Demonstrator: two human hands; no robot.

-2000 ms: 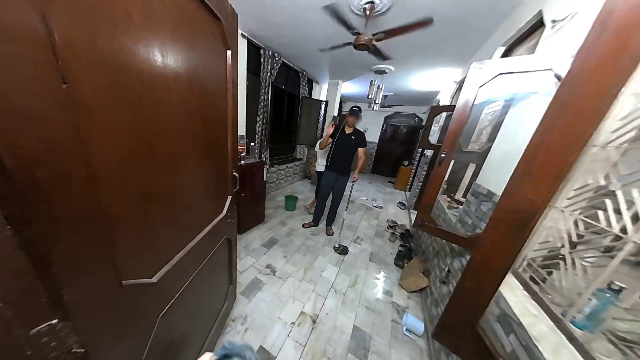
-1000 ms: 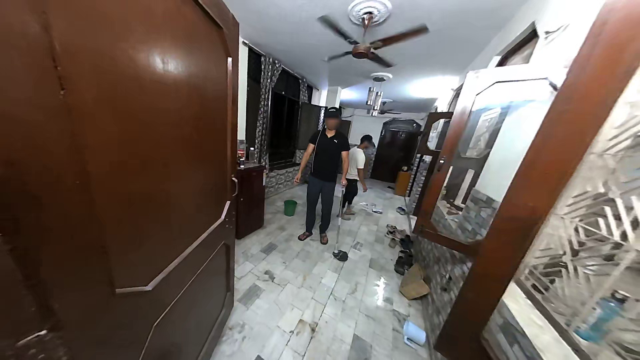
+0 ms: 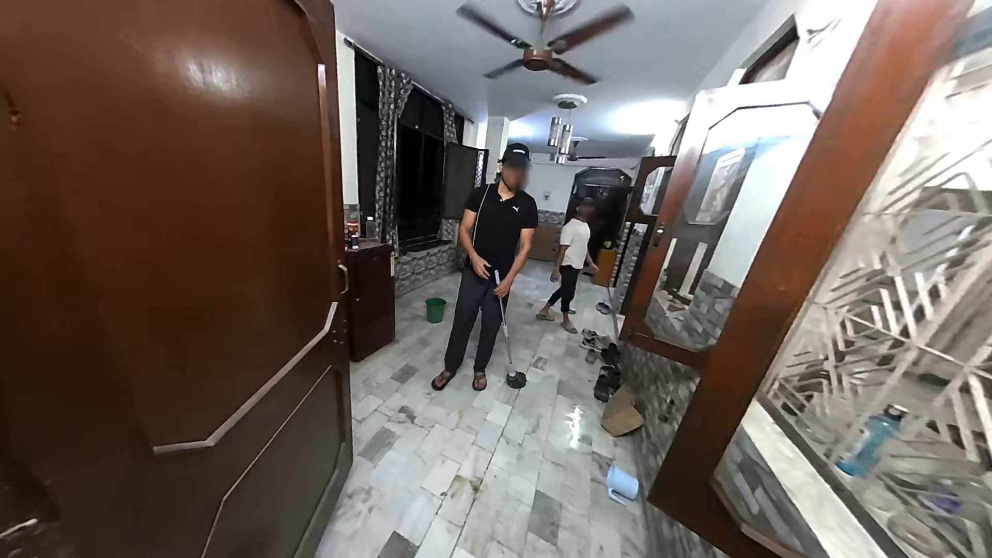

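Neither my left hand nor my right hand shows in the head view now. A brown wooden door (image 3: 232, 232) fills the left side. Farther in, a person in a black shirt (image 3: 500, 232) stands on the tiled floor and holds the handle of a mop (image 3: 505, 329), whose dark head rests on the tiles beside the feet. Behind and to the right, a second person in a white top (image 3: 574, 244) is on foot near the right wall. A green bucket (image 3: 435, 310) stands on the floor to the left of the first person.
A light blue mug (image 3: 622, 483) lies on the floor at the lower right. Several shoes (image 3: 609, 372) and a piece of brown cardboard (image 3: 622, 412) lie along the right wall. A dark red cabinet (image 3: 372, 302) stands behind the door, and a glazed wooden door (image 3: 690, 256) juts in at right.
The person in white has come out from behind the person in black and turned. The person in black, who had a raised hand two seconds ago, now has both hands low, near the mop handle.
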